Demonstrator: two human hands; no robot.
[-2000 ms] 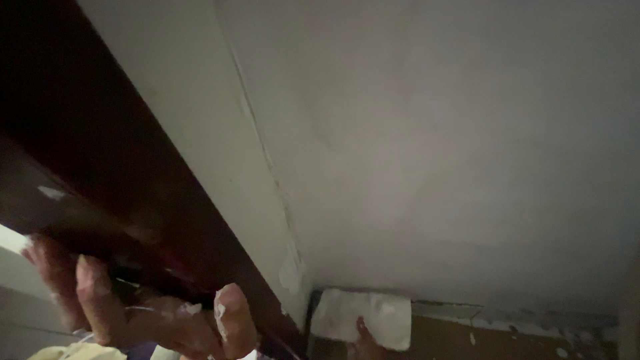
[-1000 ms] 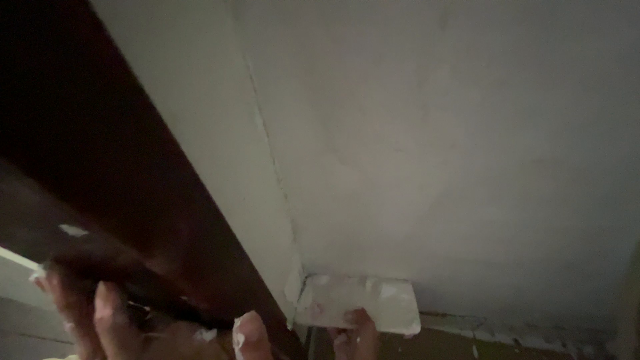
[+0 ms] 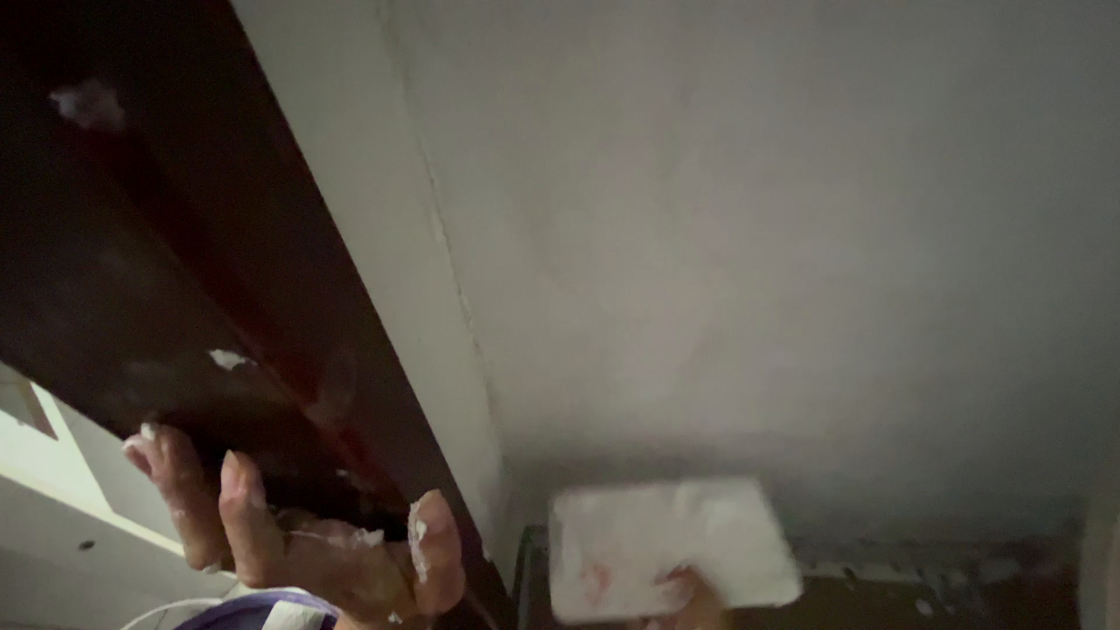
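My left hand (image 3: 324,542), smeared with white paste, is at the lower left beside a dark wooden frame. Its fingers are spread and bent upward, and a purple-and-white rim, perhaps of a container, shows just below it; whether the hand bears that is hidden. At the bottom, right of centre, my right hand (image 3: 691,599) grips a flat, white, paste-smeared rectangular plate (image 3: 652,547), with one finger or thumb over its face. The plate is near the base of the grey plastered wall (image 3: 744,262), close to the corner.
The dark reddish wooden frame (image 3: 289,262) runs diagonally down the left, with white paste spots on it. A pale wall strip (image 3: 394,262) lies between it and the grey wall, with a rough seam at the corner. White-spattered brown flooring or ledge (image 3: 919,604) shows at the lower right.
The white plate has come away from the corner seam and moved a little to the right, in my right hand. My left hand stays beside the dark frame.
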